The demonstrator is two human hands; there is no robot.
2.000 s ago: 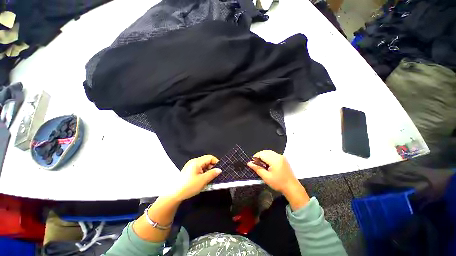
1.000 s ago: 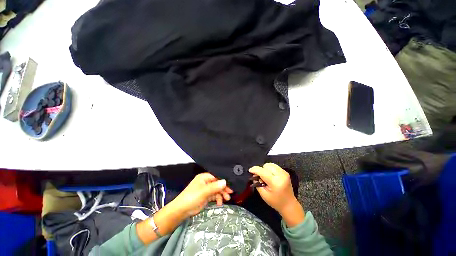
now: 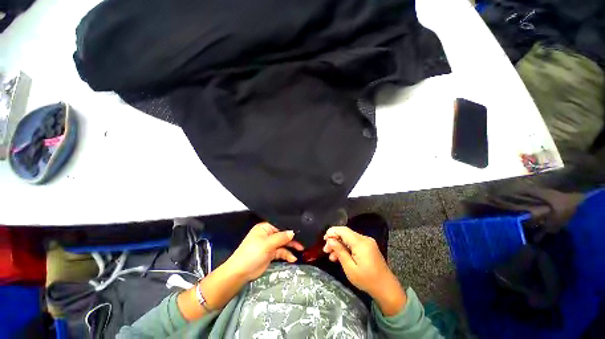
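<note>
A black garment (image 3: 265,126) lies over the white table (image 3: 411,159) and its pointed edge hangs to my lap. Dark buttons sit in a row along its right edge, one button (image 3: 307,216) just above my hands. My left hand (image 3: 262,250) pinches the cloth edge left of the tip with thumb and finger. My right hand (image 3: 355,257) is right of the tip, fingertips pinched together beside the edge; what they hold is too small to tell. No needle or thread can be made out.
A blue bowl (image 3: 44,143) of dark buttons with a pink strip stands at the left beside a long pale box (image 3: 13,106). A black phone (image 3: 470,133) lies at the right. Blue crates (image 3: 487,248) with dark cloth stand below the table on both sides.
The grid-patterned underside that was turned up between my hands is folded away, and the black side with buttons shows. The garment edge has come down to my lap. The dark tool in my right hand no longer shows.
</note>
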